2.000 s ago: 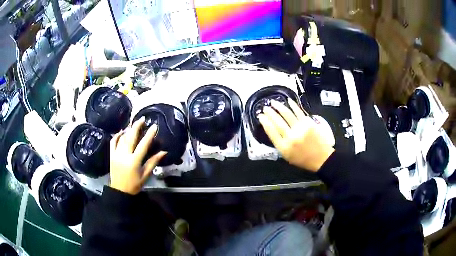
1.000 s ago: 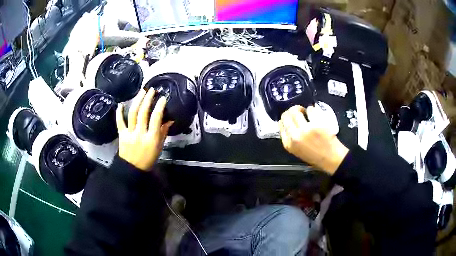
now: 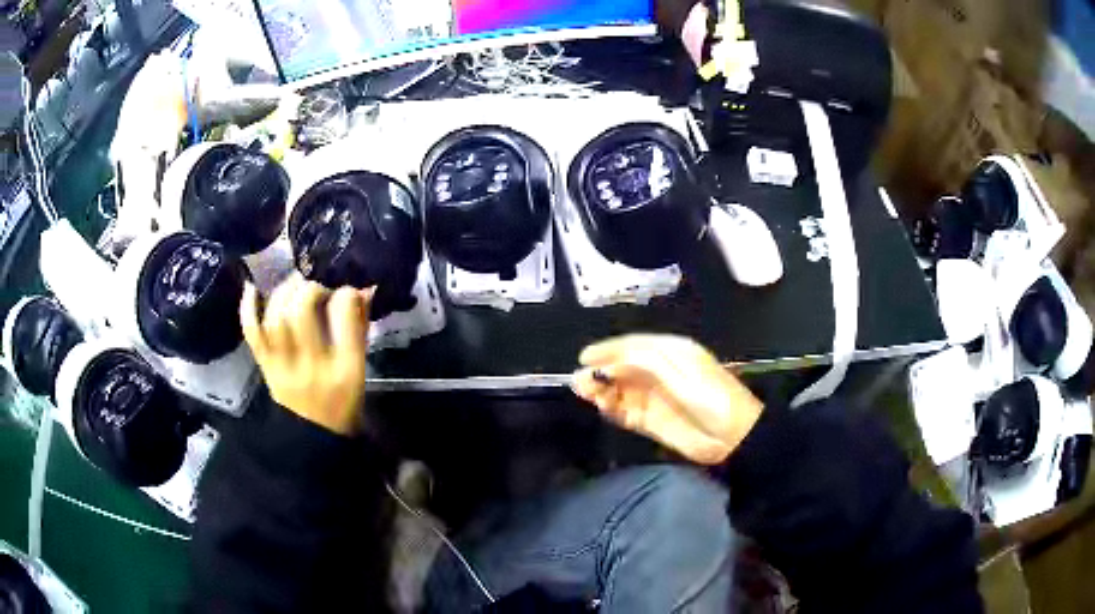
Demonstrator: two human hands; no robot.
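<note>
My left hand (image 3: 306,348), blurred, has its fingers curled at the lower front of a black PTZ camera head (image 3: 357,228); whether it grips anything is hidden. My right hand (image 3: 672,390) is over the desk's front edge, with a small dark part (image 3: 602,377) between thumb and fingertips. Another camera head (image 3: 486,198) stands in the middle and one more (image 3: 639,192) to its right, both untouched, lens rings facing up, on white housings.
More cameras stand at left (image 3: 192,294). A white mouse (image 3: 745,244), a long white strip (image 3: 838,240) and a small white box (image 3: 771,166) lie at right. A monitor (image 3: 360,30) and black device (image 3: 829,72) are behind. Further cameras (image 3: 1006,420) are at far right.
My right hand has left the rightmost camera head and moved down and left to the desk edge. My left hand has slid down its camera head, fingers now curled. The view has shifted.
</note>
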